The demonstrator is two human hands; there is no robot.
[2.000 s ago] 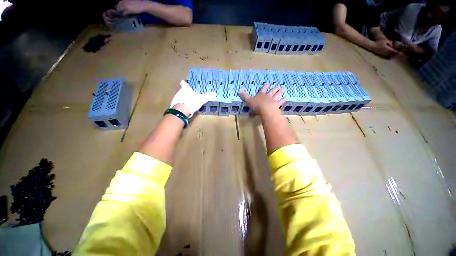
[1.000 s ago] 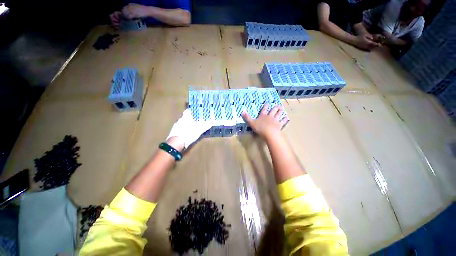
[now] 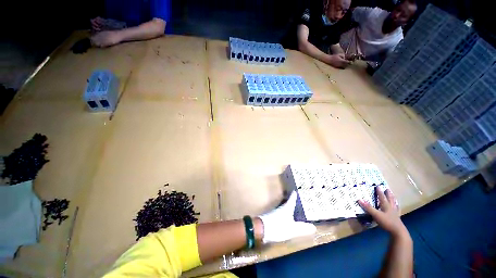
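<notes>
A row of perforated metal housings (image 3: 337, 190) lies near the table's front right edge, vent slots facing up. My left hand (image 3: 285, 221), in a white glove, presses the row's left end. My bare right hand (image 3: 385, 210) grips the row's right end, fingers over the top. Both hands hold the row together between them. I cannot tell whether it touches the table, and its front faces are mostly hidden.
Another housing row (image 3: 277, 89) sits mid-table, with one behind (image 3: 256, 50). A small housing group (image 3: 101, 91) is left. Black fastener heaps (image 3: 166, 212) and a pale sheet (image 3: 19, 217) lie front left. Stacked housings (image 3: 435, 70) stand right. People are across the table.
The long row has been split. My hands have moved part of it right and towards the table's front edge, leaving the other part mid-table. The view has turned right.
</notes>
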